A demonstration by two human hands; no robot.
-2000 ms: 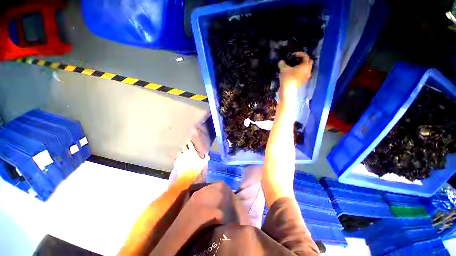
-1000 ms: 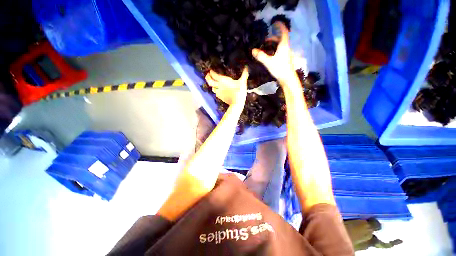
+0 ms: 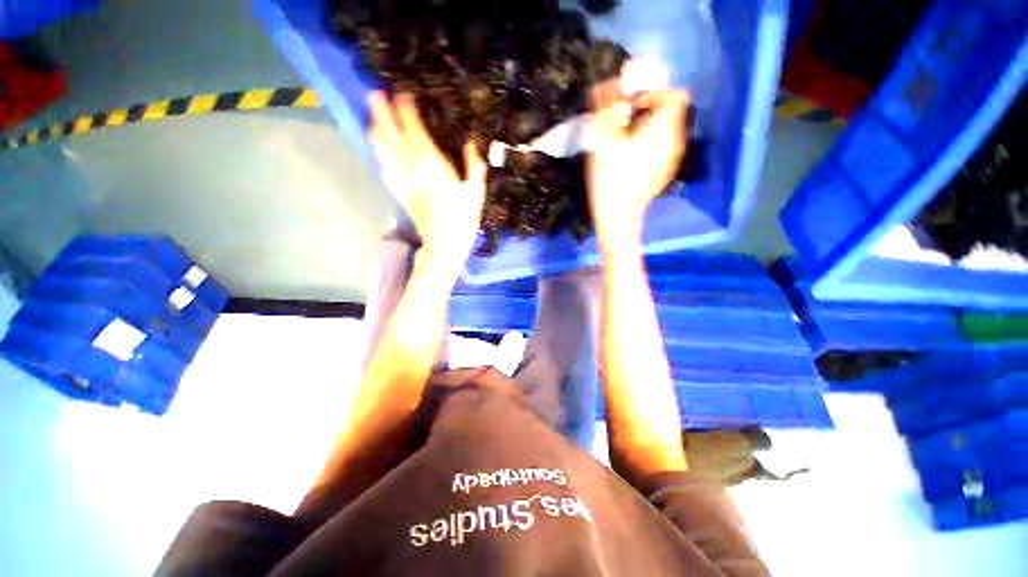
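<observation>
A blue plastic crate [image 3: 738, 147] stands in front of me, holding a loose heap of small dark brown pieces [image 3: 496, 68]. A pale liner [image 3: 676, 34] shows bare at its upper right, and a thin white strip [image 3: 552, 138] lies across the heap. My left hand [image 3: 434, 175] is open with spread fingers, at the crate's left side against the heap's edge. My right hand [image 3: 637, 141] is over the heap's right part, fingers curled beside the strip. A dark spot shows between its thumb and fingers; blur hides whether it holds a piece or the strip.
A second blue crate [image 3: 891, 147] with dark pieces stands at the right. Stacked blue crates stand at the left [image 3: 113, 321] and below the crate [image 3: 733, 338]. A brownish-green cloth [image 3: 721, 451] lies lower right. Yellow-black tape [image 3: 180, 109] crosses the floor; a red stool [image 3: 28, 90] is upper left.
My left hand has moved left from the heap's middle towards the crate wall and spread. My right hand has come lower, its fingers more curled. The view has shifted.
</observation>
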